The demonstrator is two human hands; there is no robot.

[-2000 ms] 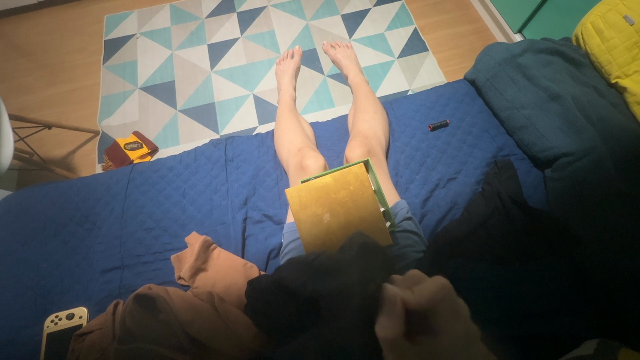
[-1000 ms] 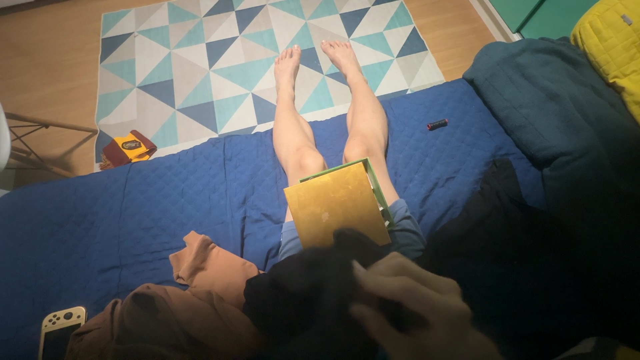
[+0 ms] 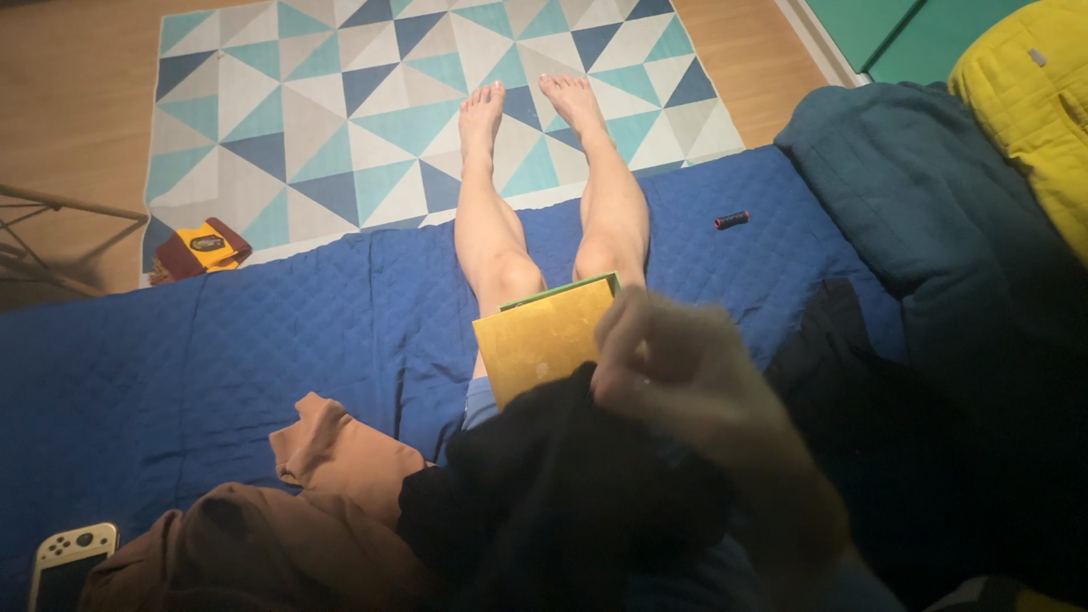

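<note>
My right hand (image 3: 680, 370), blurred, is raised over the lap with thumb and fingertips drawn together. Whether something thin is between them cannot be seen. Just below and left of it lies a bunched black cloth (image 3: 552, 476) across the lap. My left hand is not visible. A flat gold panel or cover (image 3: 540, 340) rests on the thighs, with a green-edged piece (image 3: 561, 291) under its far side; the black cloth overlaps its near edge. A small dark cylinder with red ends (image 3: 732, 221), possibly a thread spool, lies on the blue quilted cover (image 3: 297, 340) right of the legs.
A brown garment (image 3: 340, 450) and a handheld game console (image 3: 72, 565) lie at left. Dark teal bedding (image 3: 892, 187) and a yellow quilted item (image 3: 1028, 110) are at right. A maroon-and-yellow scarf (image 3: 204, 248) lies on the patterned rug (image 3: 399, 127), near wooden legs (image 3: 72, 200).
My right hand has moved up and away from the body, from over the black cloth to beside the gold panel's right edge. The legs and the gold panel have stayed in place.
</note>
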